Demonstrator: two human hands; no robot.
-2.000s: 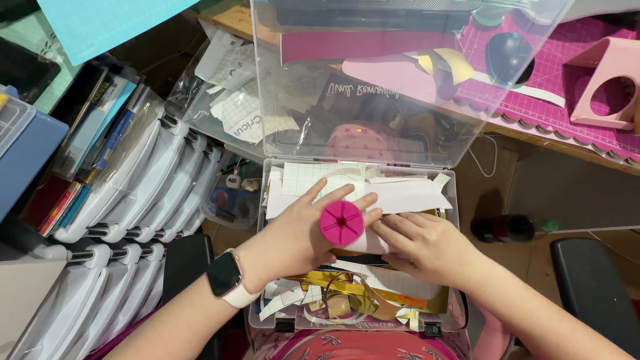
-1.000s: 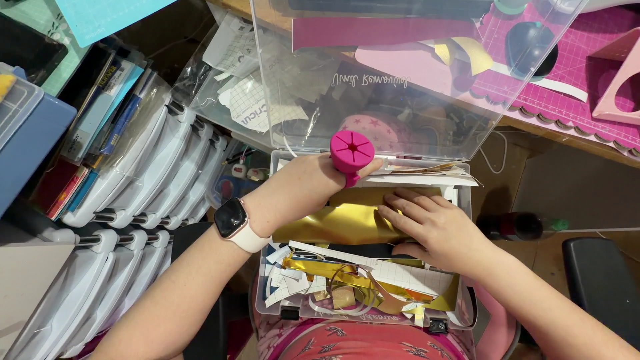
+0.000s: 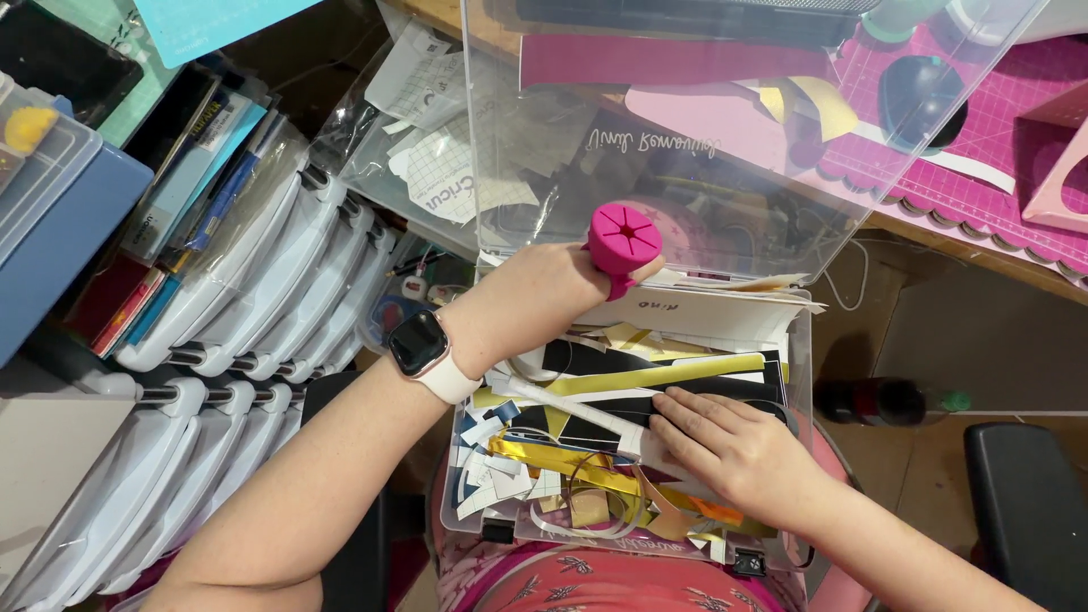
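A clear plastic case (image 3: pixel 799 340) full of vinyl and paper scraps lies open across my lap, its see-through lid (image 3: pixel 544 187) tipped back. My left hand (image 3: pixel 561 276) is at the case's back edge by upright white sheets (image 3: pixel 697 308); a pink slotted silicone cup (image 3: pixel 626 238) is worn on it and hides most fingers, so its grasp is unclear. Fingers bent slightly, my right hand (image 3: pixel 722 442) rests on the scraps beside a white strip (image 3: pixel 586 408). A yellow-green strip (image 3: pixel 663 374) lies over black pieces behind it. Gold foil strips (image 3: pixel 552 455) are near the front.
Left of the case stand white plastic racks (image 3: pixel 246 289) and a blue box (image 3: pixel 68 229). Behind the lid is a desk with a pink cutting mat (image 3: pixel 943 183). A dark bottle with a green cap (image 3: pixel 884 401) lies at the right, near a black armrest (image 3: pixel 1020 510).
The broad gold sheet under my hands one second ago no longer shows; black pieces and a yellow-green strip are exposed. My right hand has moved toward the front of the case.
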